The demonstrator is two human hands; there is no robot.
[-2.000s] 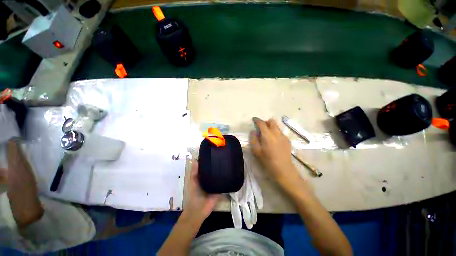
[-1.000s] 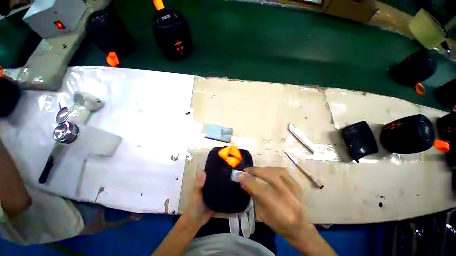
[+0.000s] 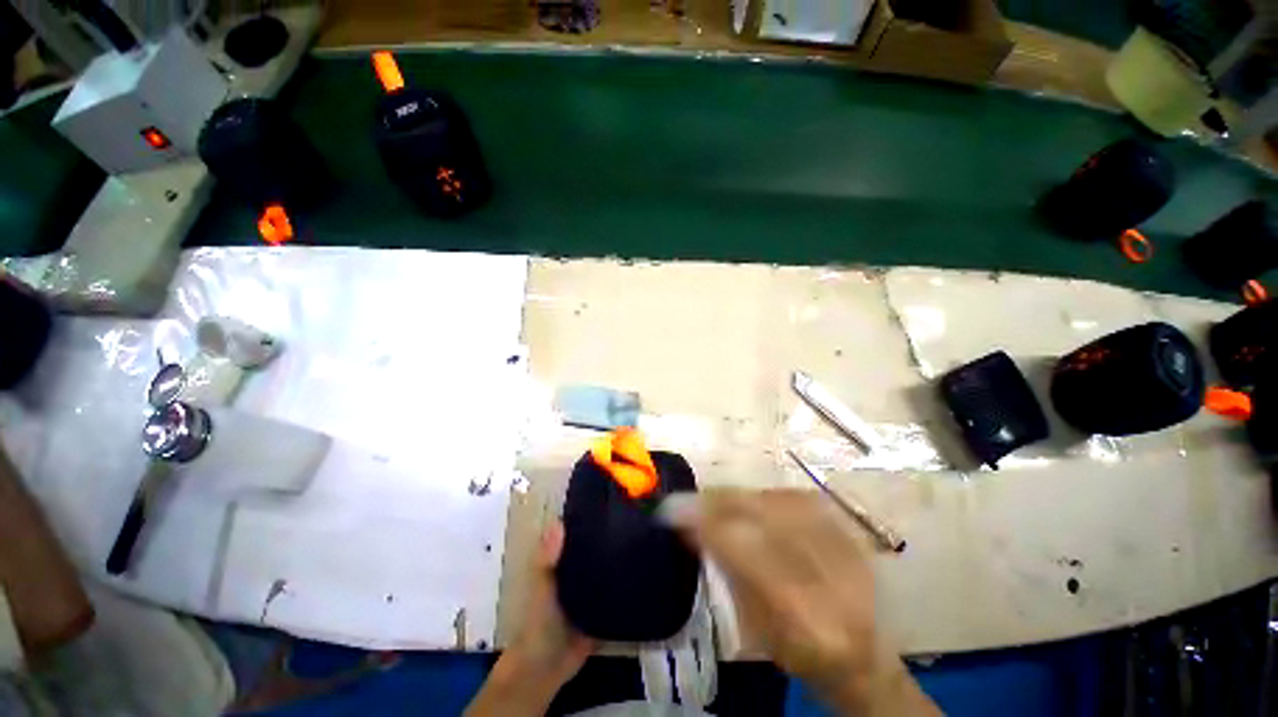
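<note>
A black fabric-covered speaker [image 3: 628, 567] with an orange strap [image 3: 627, 462] at its far end is held upright near the bench's front edge. My left hand [image 3: 544, 616] grips its left side, with most fingers hidden behind it. My right hand [image 3: 785, 567] is motion-blurred at the speaker's upper right and holds a small pale piece [image 3: 678, 510] against or just over the black surface; contact is unclear. A flat pale blue-grey block [image 3: 599, 408] lies beyond the speaker. A white knitted glove [image 3: 678, 675] lies partly hidden under and behind the speaker.
To the right lie a white knife-like bar [image 3: 831, 411], a pointed tool [image 3: 847, 502], a boxy black part [image 3: 992, 406] and another speaker [image 3: 1127, 378]. More speakers stand on the green belt [image 3: 757, 175]. At left are a silver-topped item [image 3: 177, 432], a dark-handled tool [image 3: 129, 537] and a neighbouring person's arm [image 3: 39, 560].
Over two seconds my right hand has come from the bench beyond the speaker to its surface, with the small pale piece now in its fingers. The view has also shifted slightly.
</note>
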